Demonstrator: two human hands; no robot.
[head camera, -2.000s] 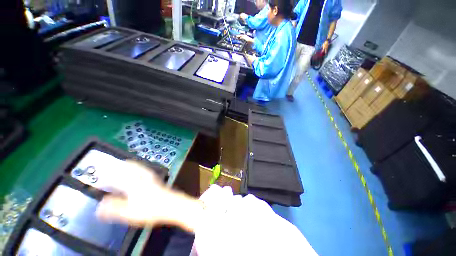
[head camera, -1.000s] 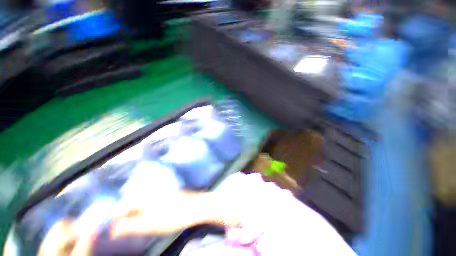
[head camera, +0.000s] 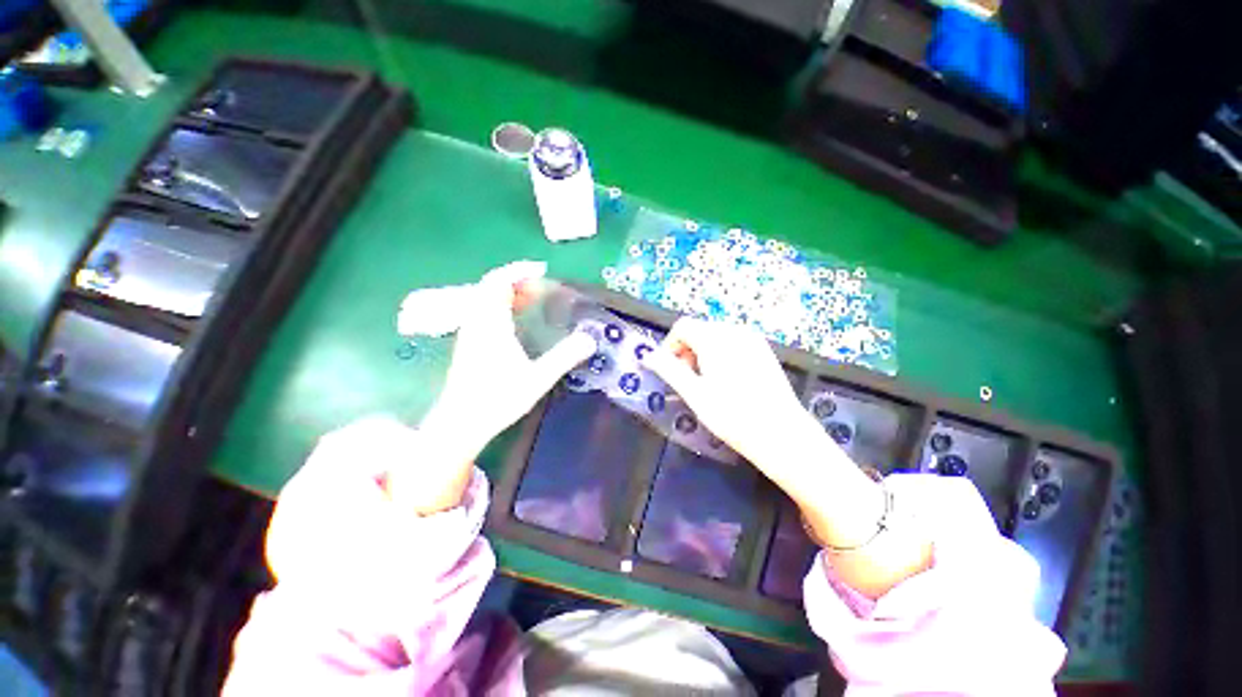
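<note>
My left hand (head camera: 493, 357) and my right hand (head camera: 715, 381) are over the left part of a black foam tray (head camera: 629, 547). Between them they hold a clear film strip with dark circles (head camera: 627, 372), fingers at its upper edge. Smartphones (head camera: 569, 456) lie back side up in the tray pockets; the strip and hands hide the camera corners of the left ones. Round lenses show on the phones at the right (head camera: 1042, 490).
Loose white and blue rings (head camera: 763, 289) lie on a clear sheet behind the tray. A white bottle (head camera: 564, 198) with open lid stands behind the left end. A white wipe (head camera: 433, 311) lies left. A tray stack (head camera: 293, 204) is at far left, dark trays (head camera: 906, 130) at the back.
The view has swung left from the aisle and box to the bench. My left hand is now in view, and both hands have the film strip, where my right hand was over the phones before.
</note>
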